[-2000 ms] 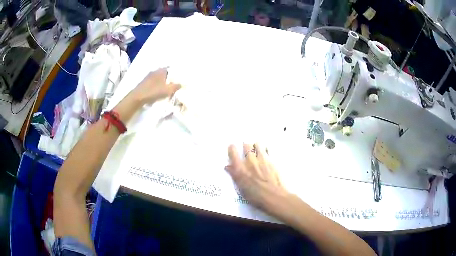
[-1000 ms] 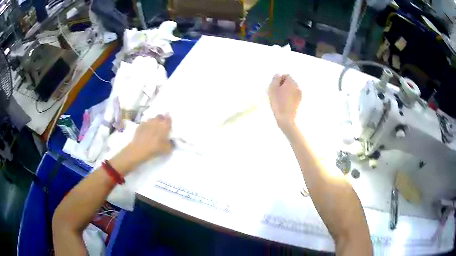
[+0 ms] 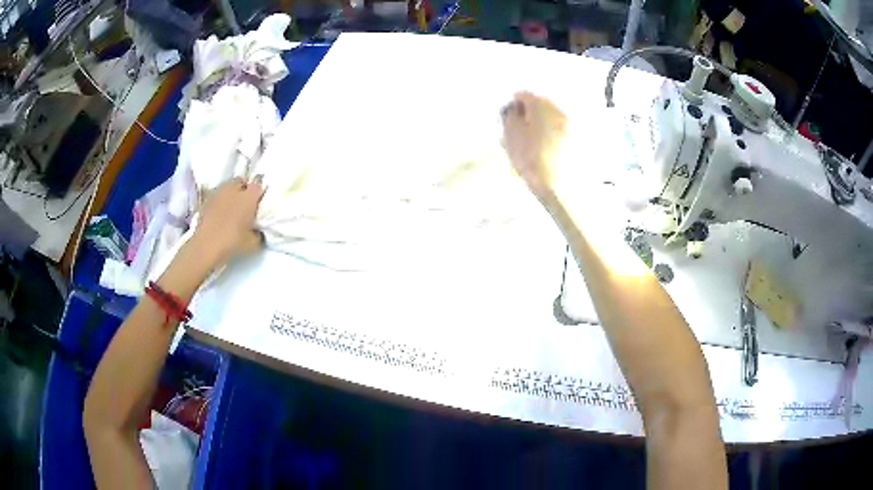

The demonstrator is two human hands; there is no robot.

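A white garment panel (image 3: 354,225) lies on the white table, its outline nearly lost in glare, with folds running from my left hand toward the middle. My left hand (image 3: 232,215), with a red bracelet at the wrist, grips the panel's left end near the table's left edge. My right hand (image 3: 531,134) is over the back middle of the table, closed and overexposed; whether it holds the cloth's other end cannot be told. The sewing machine (image 3: 727,172) stands right of my right forearm.
A bundle of white pieces (image 3: 225,124) lies along the table's left side. A blue bin (image 3: 72,383) is at lower left. Silver snips (image 3: 749,340) and a yellow-tan card (image 3: 772,295) lie on the machine bed. A printed ruler (image 3: 354,345) runs along the front edge.
My right hand has moved from the front of the table to the back middle. My left hand has moved left toward the bundle, with cloth folds now stretching from it. The view has also shifted.
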